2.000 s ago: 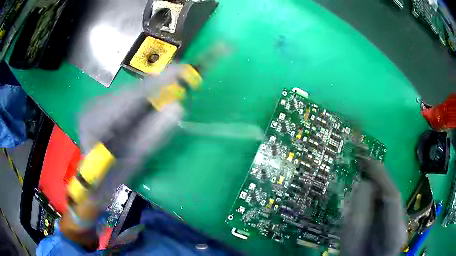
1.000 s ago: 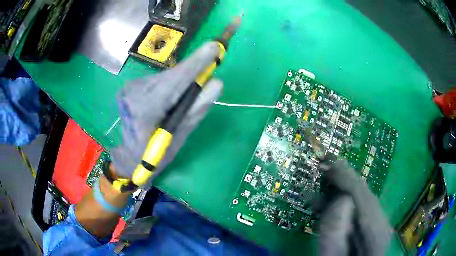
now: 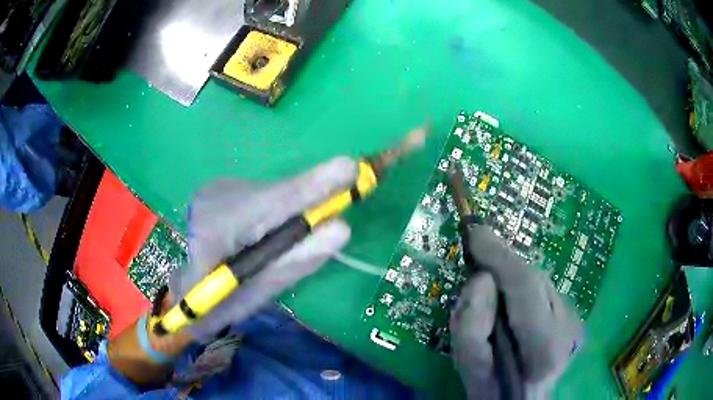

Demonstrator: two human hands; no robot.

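A green circuit board (image 3: 539, 211) dense with small parts lies tilted on the green mat. My left hand (image 3: 262, 234), in a grey glove, holds a yellow-and-black soldering iron (image 3: 266, 248); its blurred tip is just left of the board's upper left edge. A thin white solder wire (image 3: 361, 265) runs from my left fingers to the board's left edge. My right hand (image 3: 512, 312), gloved in grey, holds a slim dark soldering iron (image 3: 463, 205) with its brownish tip over the board's upper left part. Whether the tip touches is unclear.
A yellow sponge (image 3: 260, 61) sits in a dark stand at the upper left, beside a shiny metal plate (image 3: 181, 55). A red tray (image 3: 105, 242) with small boards is at the lower left. A person's blue sleeve (image 3: 30, 156) shows at the left edge. A black round holder (image 3: 692, 226) is at right.
The left iron's tip has come down and right, close to the board. The right iron has moved up and left over the board. The wire's board end is lower on the left edge.
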